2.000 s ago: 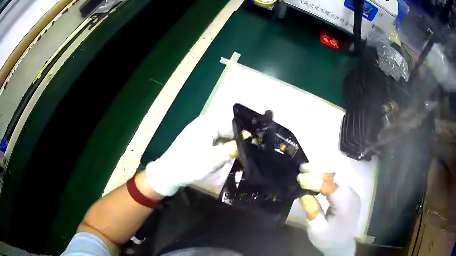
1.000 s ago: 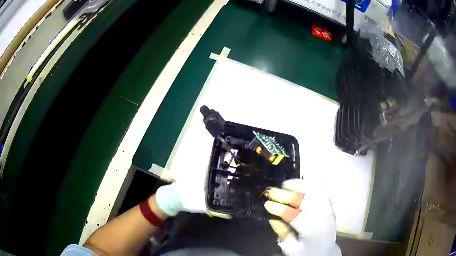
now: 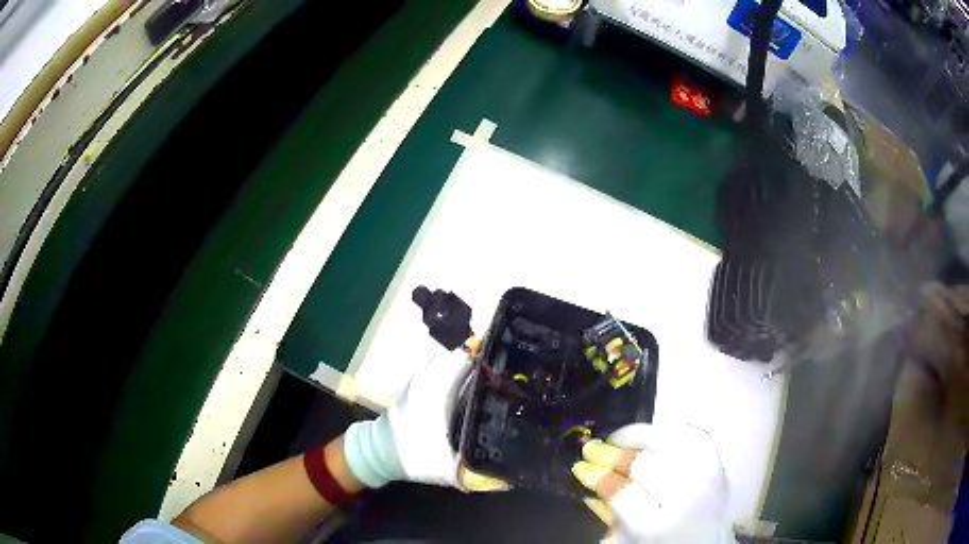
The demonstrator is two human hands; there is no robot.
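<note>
The black open housing (image 3: pixel 510 436) lies tilted over the near part of the white sheet, its inside facing me. A small circuit board with yellow parts (image 3: pixel 616 359) stands inside near its upper right corner. A black knobbly plug unit (image 3: pixel 444 317) sticks out past the upper left corner. My left hand (image 3: pixel 430 420), in a white glove, grips the housing's left side. My right hand (image 3: pixel 664 483), in a white glove, has its fingertips at thin yellow and red lead wires (image 3: pixel 577 432) near the lower right inside. Whether the fingers pinch them is unclear.
Stacked black ridged shells (image 3: pixel 744 303) stand at the sheet's right, behind a blurred hanging screwdriver. A clear plastic bag (image 3: pixel 827 143) lies beyond. A white box (image 3: pixel 680 37) and red digits (image 3: pixel 691 96) are at the far end. A pale rail (image 3: pixel 319 239) runs left; cardboard (image 3: pixel 919 446) is far right.
The housing has turned from an edge-up pose to open side facing me, then shifted slightly right. My right hand has moved to its lower right inside; my left hand has moved to its left side.
</note>
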